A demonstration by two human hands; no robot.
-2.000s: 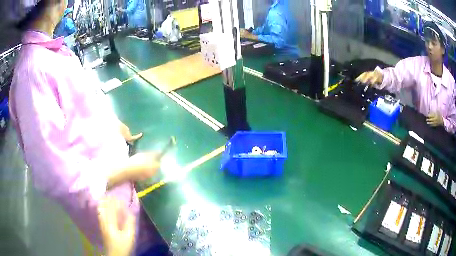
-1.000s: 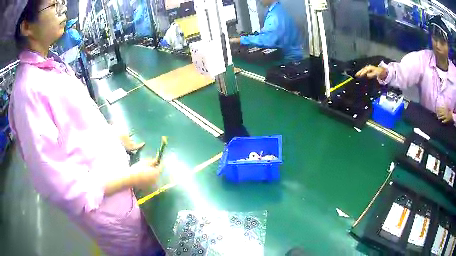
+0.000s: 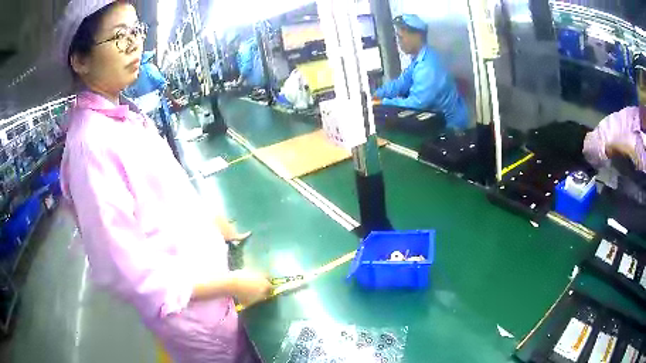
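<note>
Neither of my hands is in view. Nearest in front lies a clear carrier film [image 3: 345,345] with small dark ring clusters, cut off by the bottom edge. Behind it a small open blue parts bin [image 3: 394,276] stands on the green mat, with small pale items inside. At the lower right a black foam tray [image 3: 542,349] holds phone units [image 3: 572,337] with white areas and orange strips. It is cut off by the picture's edge.
A person in pink [image 3: 134,205] stands close at the left, a thin tool in one hand. A dark-based post [image 3: 371,202] rises behind the bin. Another black tray [image 3: 602,273] and a smaller blue bin [image 3: 574,198] are at right, near another person in pink.
The view has turned, so the bench scene sits further right and lower. A blurred hand at the lower left in the oldest frame is gone. The right-hand person's outstretched arm has drawn back.
</note>
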